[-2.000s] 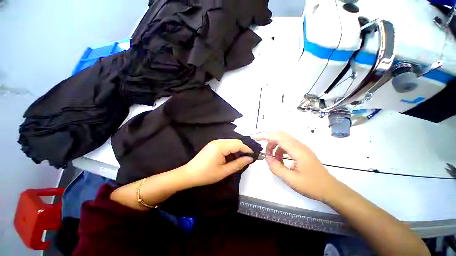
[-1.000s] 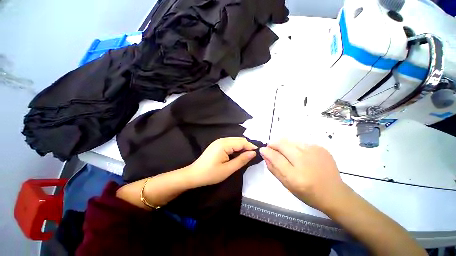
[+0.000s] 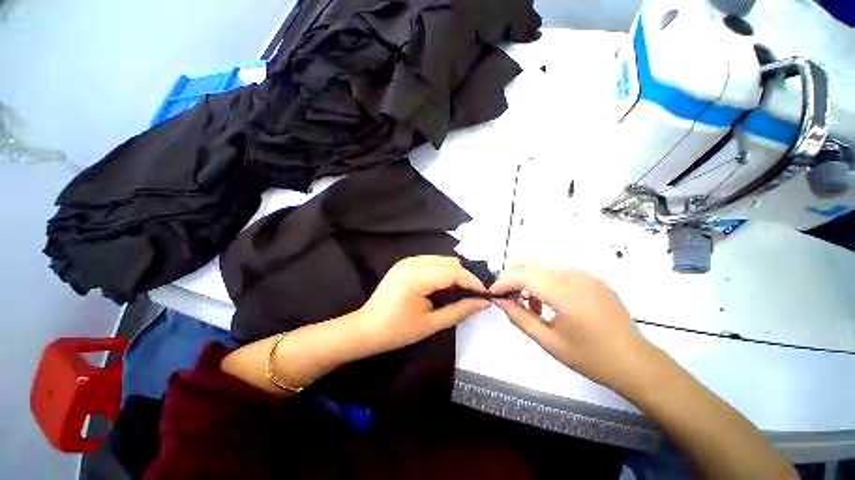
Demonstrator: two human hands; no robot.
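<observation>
A black cut panel (image 3: 375, 211) lies on the white table near its front edge and hangs over it. My left hand (image 3: 417, 302) pinches the right edge of this cloth between thumb and fingers. My right hand (image 3: 562, 319) is just beside it, fingertips touching the left ones and pinching the same narrow edge. A small part of the dark edge shows between the fingers of my right hand. Whether a small tool is also in my right hand is hidden.
A heap of black cut pieces (image 3: 375, 80) lies beyond and to the left. The sewing machine head (image 3: 694, 103) stands at upper right, with a grey cylindrical attachment (image 3: 692, 249). A blue plastic item (image 3: 202, 89) is behind the heap. A red stool (image 3: 67, 394) is at lower left.
The view has shifted, so the machine sits further right than at first. My fingertips have come together on the cloth edge. A metal tip seen earlier at my right fingers no longer shows.
</observation>
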